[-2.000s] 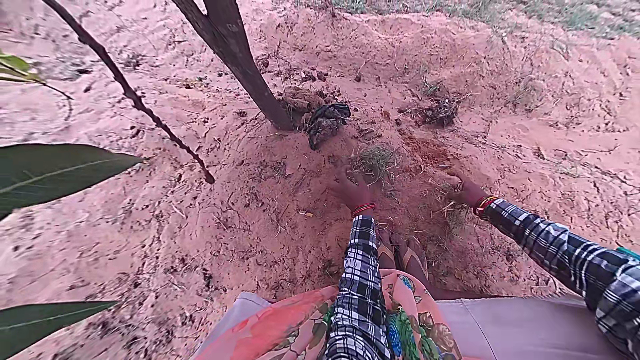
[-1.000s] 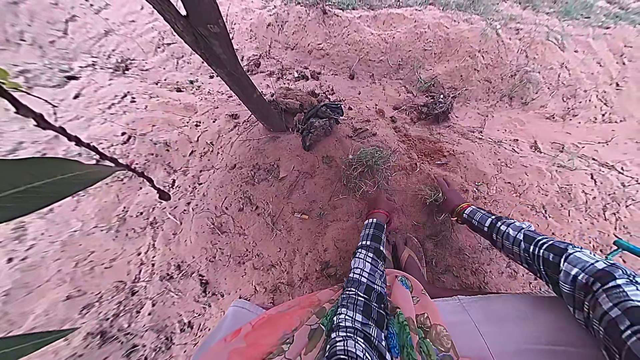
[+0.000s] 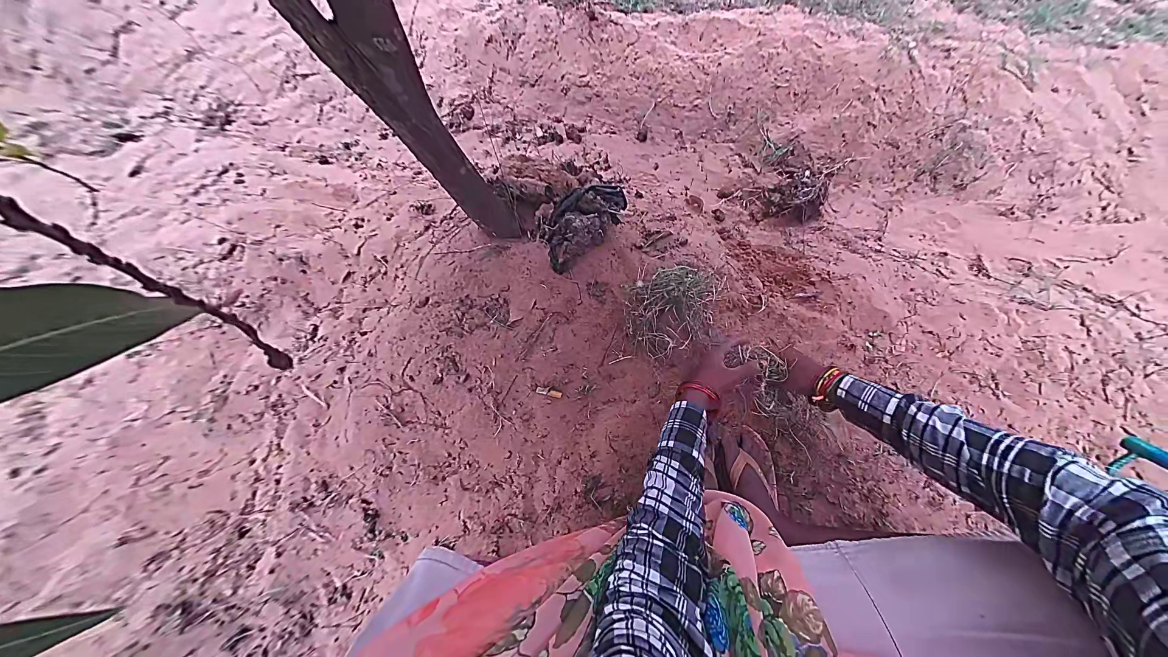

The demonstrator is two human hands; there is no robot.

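Observation:
My left hand (image 3: 723, 367) is low over the reddish soil, just in front of my sandalled feet, its fingers turned toward a small tuft of dry grass (image 3: 765, 363). Close on the other side of that tuft is my right hand (image 3: 800, 372); its fingers are partly hidden, and whether either hand grips the grass is unclear. A larger clump of pulled grass (image 3: 673, 306) lies on the soil just beyond my left hand. More loose grass (image 3: 789, 415) is on the ground below my right hand.
A thin tree trunk (image 3: 429, 137) rises at the upper left, with a dark, soil-covered crumpled bag or cloth (image 3: 584, 224) at its base. Dark plant debris (image 3: 798, 193) lies beyond my hands. A twig (image 3: 146, 278) and leaves (image 3: 87, 333) hang at left. A teal object (image 3: 1141, 452) shows at the right edge.
My left hand was at the larger grass clump two seconds ago and has left it; it has since come toward my right hand. The two hands are now close together around the small tuft.

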